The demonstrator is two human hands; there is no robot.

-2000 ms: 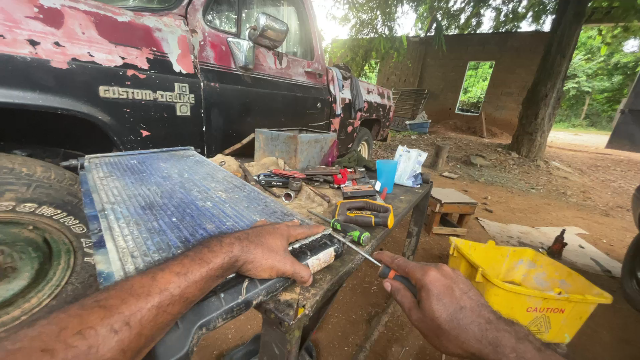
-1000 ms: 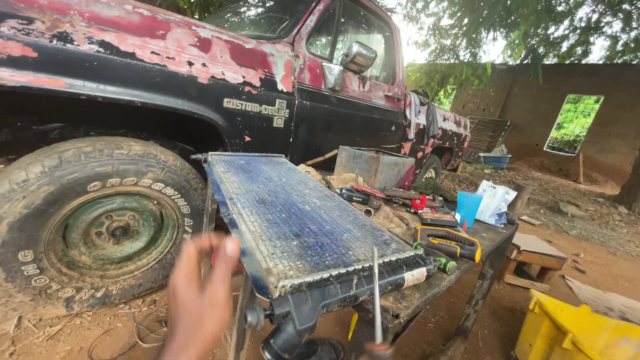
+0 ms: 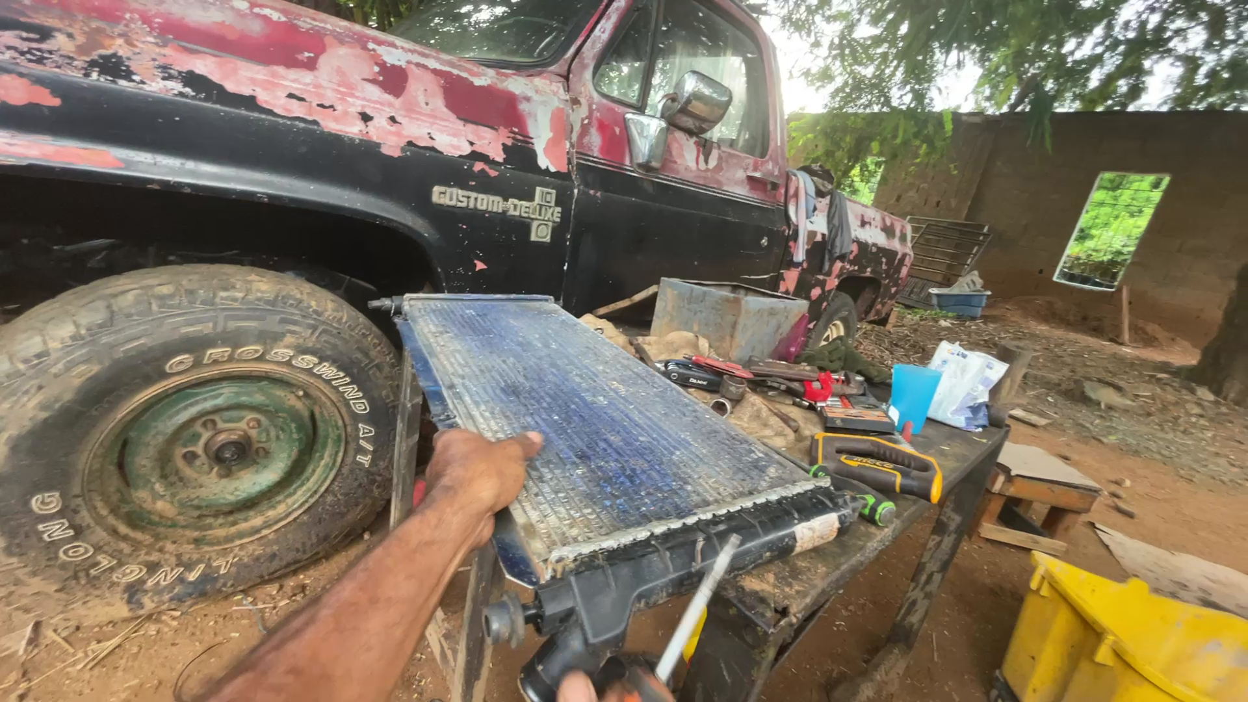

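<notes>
A car radiator [image 3: 604,409] with a blue-stained metal core and a black plastic end tank [image 3: 673,556] lies on a wooden bench. My left hand [image 3: 480,478] grips the core's left edge, thumb on top, fingers hidden below. At the bottom edge of the view, my right hand [image 3: 609,688] is mostly cut off; it holds a screwdriver [image 3: 698,609] with its shaft pointing up beside the end tank. A yellow-and-black saw handle [image 3: 877,465] and a green-and-black screwdriver handle [image 3: 875,509] lie right of the radiator.
Assorted tools, a blue cup [image 3: 914,397], a white plastic bag [image 3: 963,383] and a metal box [image 3: 726,317] stand behind on the bench [image 3: 848,546]. The truck's wheel [image 3: 219,439] is at left. A yellow bucket [image 3: 1121,624] and a small wooden stool [image 3: 1043,487] are at right.
My left hand has left the end tank, passed through the air and taken hold of the radiator's left edge. My right hand has moved lower with the screwdriver. The view has swung left.
</notes>
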